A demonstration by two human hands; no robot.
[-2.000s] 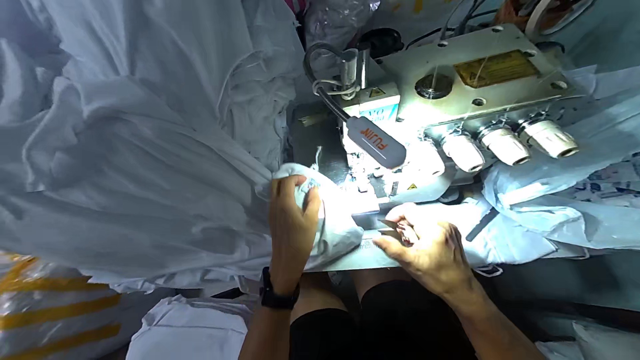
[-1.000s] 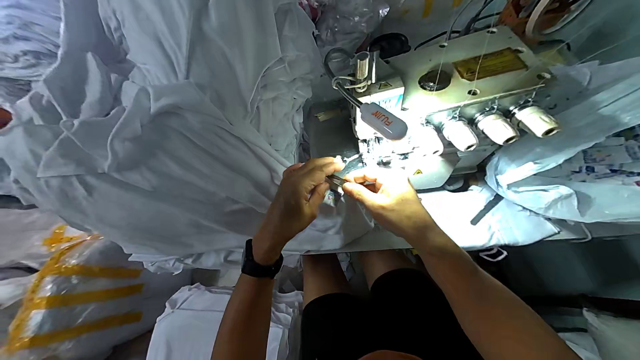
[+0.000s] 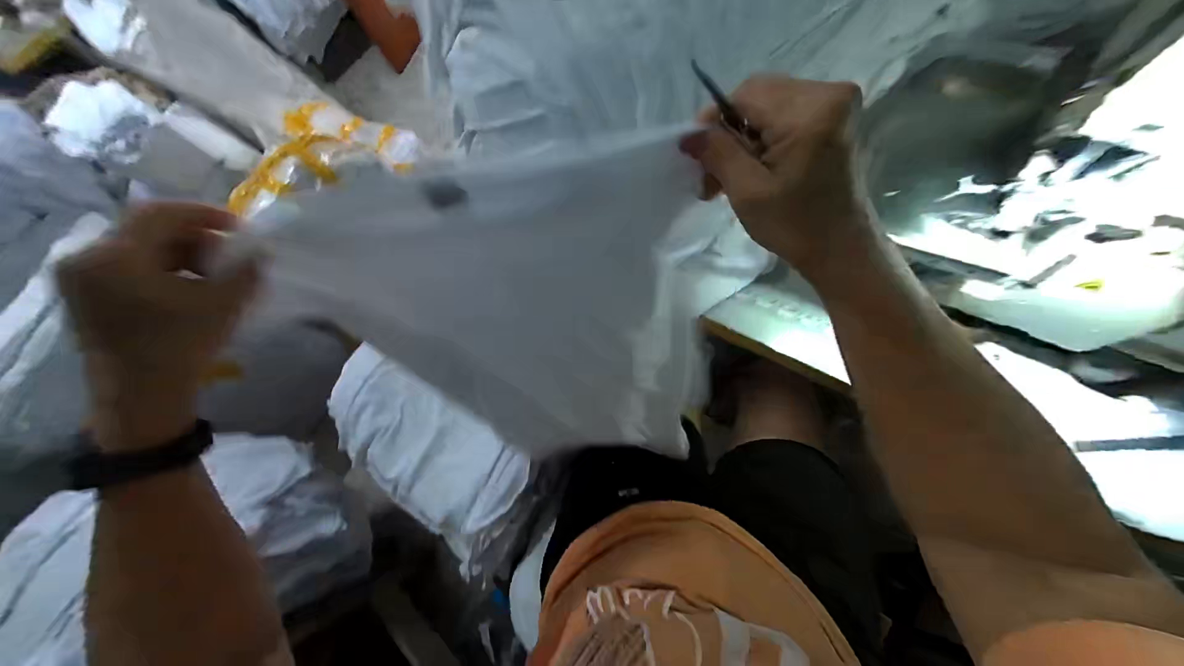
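Observation:
A white fabric garment piece (image 3: 518, 287) is stretched between my two hands above my lap, with a small dark mark near its upper edge. My left hand (image 3: 153, 296), blurred and with a dark band at the wrist, grips its left corner. My right hand (image 3: 786, 157) pinches the upper right corner and also holds a small dark pointed tool (image 3: 717, 92), perhaps thread snips, its tip pointing up and left. The lower part of the cloth hangs loose over my thighs.
The brightly lit sewing machine (image 3: 1064, 240) is blurred at the right, beside the work table's edge (image 3: 777, 347). White cloth (image 3: 592, 74) is heaped at the top. Bundles of white fabric (image 3: 425, 435) stand at lower left, near a package with yellow tape (image 3: 296, 153).
Both hands have moved away from the sewing machine and spread wide apart, with the white cloth now pulled out between them. The view has swung strongly left and down.

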